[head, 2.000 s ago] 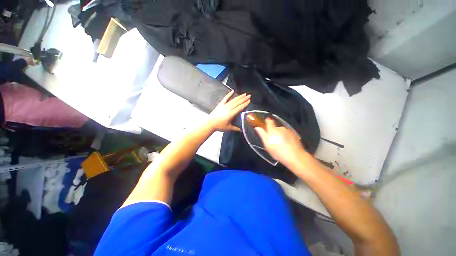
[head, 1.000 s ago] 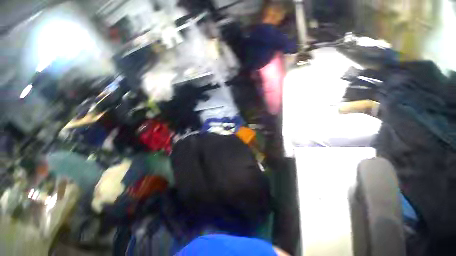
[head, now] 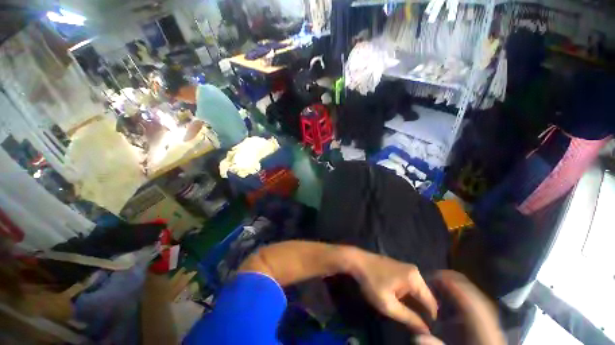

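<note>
A large black garment heap (head: 377, 209) with a smooth rounded top lies in front of me, beside the table. My left hand (head: 394, 290) is over its near part, palm down with fingers bent. Dark cloth lies under its fingertips, but I cannot tell whether they grip it. My right hand (head: 469, 306) is just to its right, blurred and partly cut off by the bottom edge. What it holds, if anything, is hidden. The iron is not in view.
The white table (head: 573, 249) runs along the right edge. A co-worker in a pink apron (head: 563, 175) stands beyond it. An orange stool (head: 455, 214), a red stool (head: 316, 128) and a metal rack (head: 465, 87) stand ahead. A person in light green (head: 219, 114) is far left.
My view has turned left from the table to the workshop floor. The iron, padded form and table pile have left view. My hands are now over the black heap; my right hand is off the iron.
</note>
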